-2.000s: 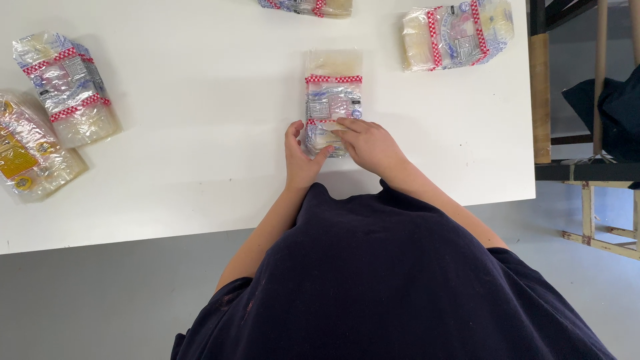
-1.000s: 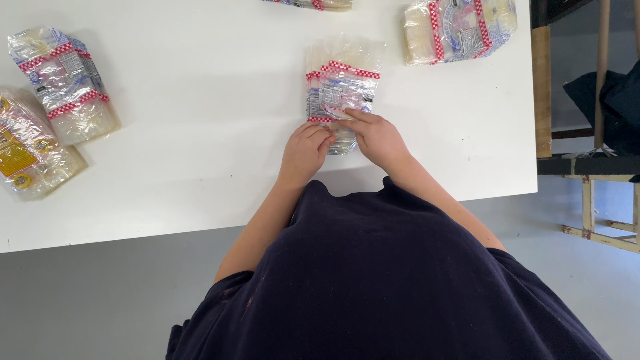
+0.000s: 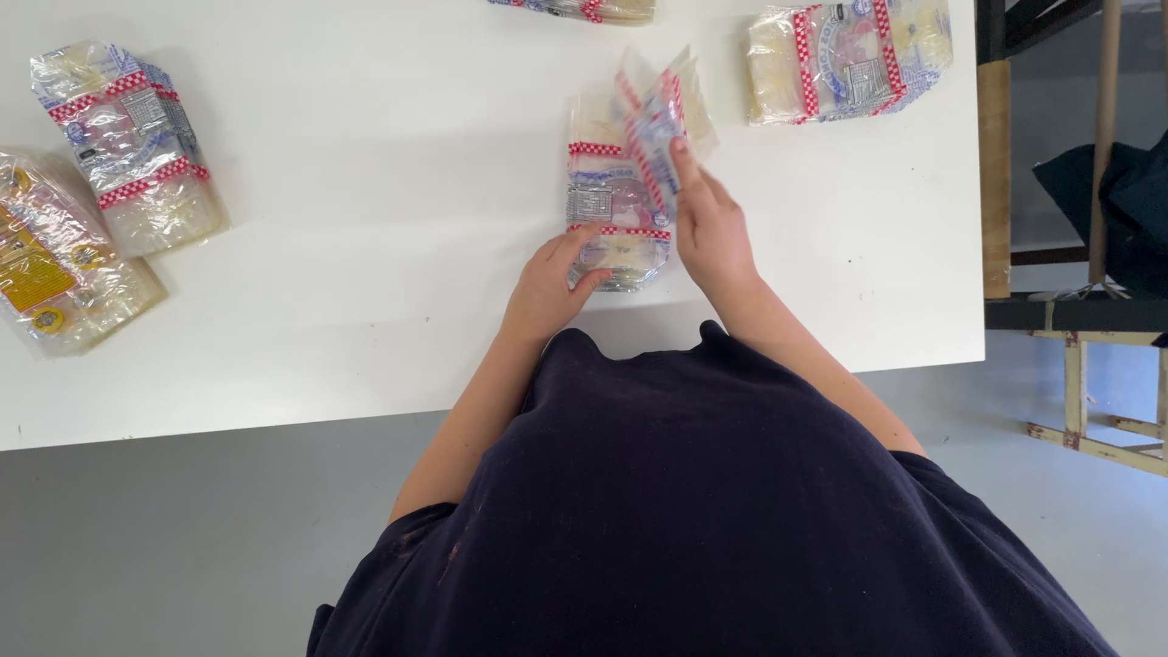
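Observation:
A stack of clear printed plastic bags (image 3: 607, 205) with red checkered bands lies on the white table before me. My left hand (image 3: 550, 281) rests on the lower left of the stack, its fingers spread over the near end. In my right hand (image 3: 714, 224) is a plastic bag (image 3: 657, 137), raised and tilted over the stack's right side and blurred at its far end. Whether it is a single bag or more I cannot tell.
Similar bag bundles lie at the left (image 3: 132, 151), the top edge (image 3: 584, 7) and the upper right (image 3: 844, 59). A bundle with yellow print (image 3: 68, 265) touches the left one. Past the table's right edge stands a pale metal frame (image 3: 1077, 392).
My right hand has moved up and to the right from the stack, with a bag in it. My left hand has stayed at the near end, its fingers now spread.

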